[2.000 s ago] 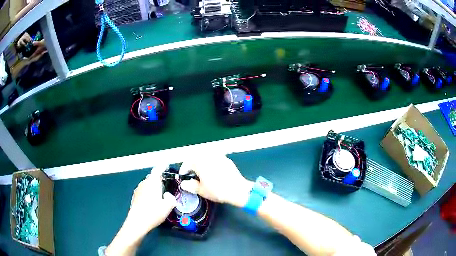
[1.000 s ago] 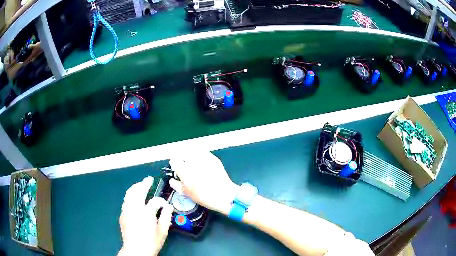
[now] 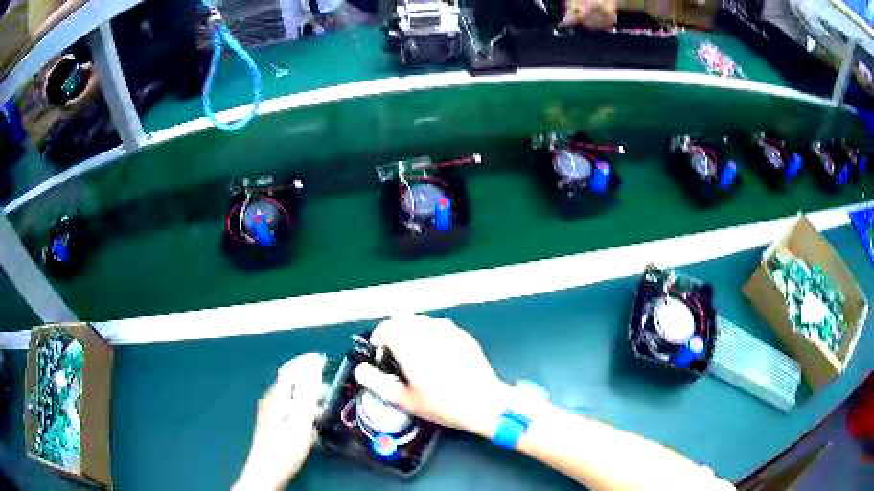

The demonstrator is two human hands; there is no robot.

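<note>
A black housing lies on the bench in front of me, tilted, with a round silver part, red wires and a blue cylinder inside. My left hand is at its left side, fingertips on a green circuit board standing at the housing's left edge. My right hand reaches over the housing's upper part, thumb and fingers close together inside the rim; what they pinch is hidden.
A second housing with parts stands at right, beside a pale ribbed piece and a carton of green boards. Another carton is at far left. Behind a white rail, several similar units sit on the green conveyor.
The circuit board in my left fingers has come from left of the housing against its left edge. The housing has turned slightly. My right hand stays over its upper part.
</note>
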